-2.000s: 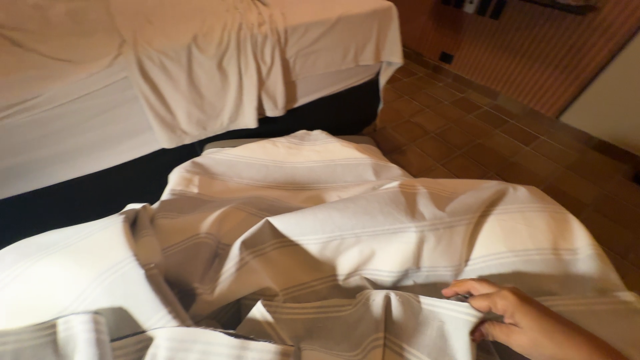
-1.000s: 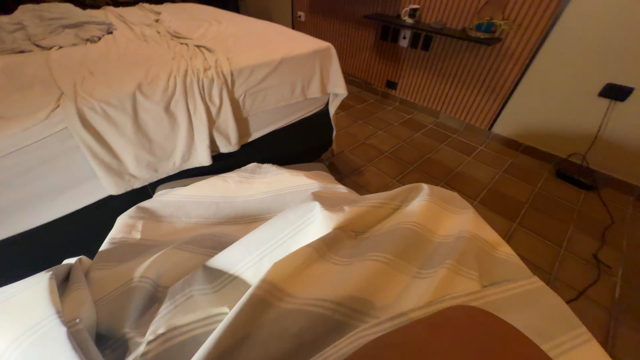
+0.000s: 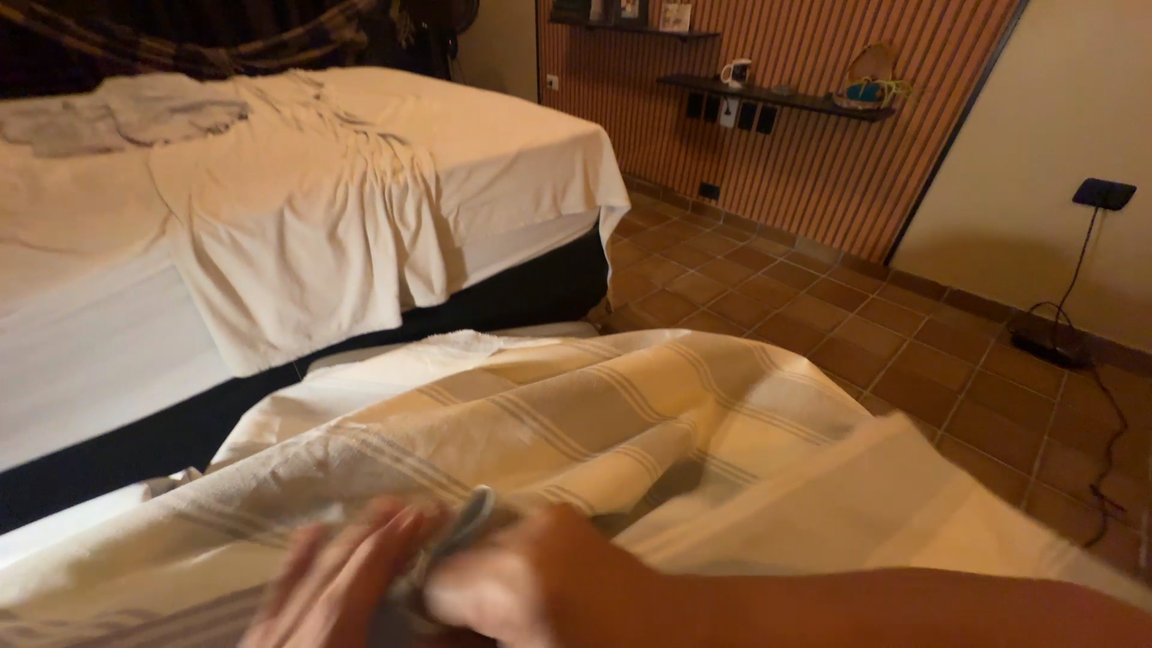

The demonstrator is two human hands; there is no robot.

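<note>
A large striped cloth [image 3: 576, 405], cream with grey-brown bands, lies in loose folds across the foreground. Over its near part are both hands, blurred and close together at the bottom of the view. My left hand [image 3: 351, 576] has its fingers stretched out beside a bunched greyish edge of fabric [image 3: 463, 526]. My right hand [image 3: 517, 571] reaches in from the right, its fingers curled around that bunched fabric. Whether my left fingers also grip the fabric cannot be told.
Beyond the cloth stands a bed with a cream cover [image 3: 504, 135] and dark base [image 3: 531, 279]. Tiled floor [image 3: 900, 360] lies to the right, with a cable [image 3: 1111, 450] and small black device [image 3: 1048, 346] by the wall. A dark shelf [image 3: 774, 93] holds a mug [image 3: 736, 72].
Both hands are now together at the bottom centre; one second ago only a blurred patch of skin showed at the lower right. The cloth's folds have shifted. The view has tilted up.
</note>
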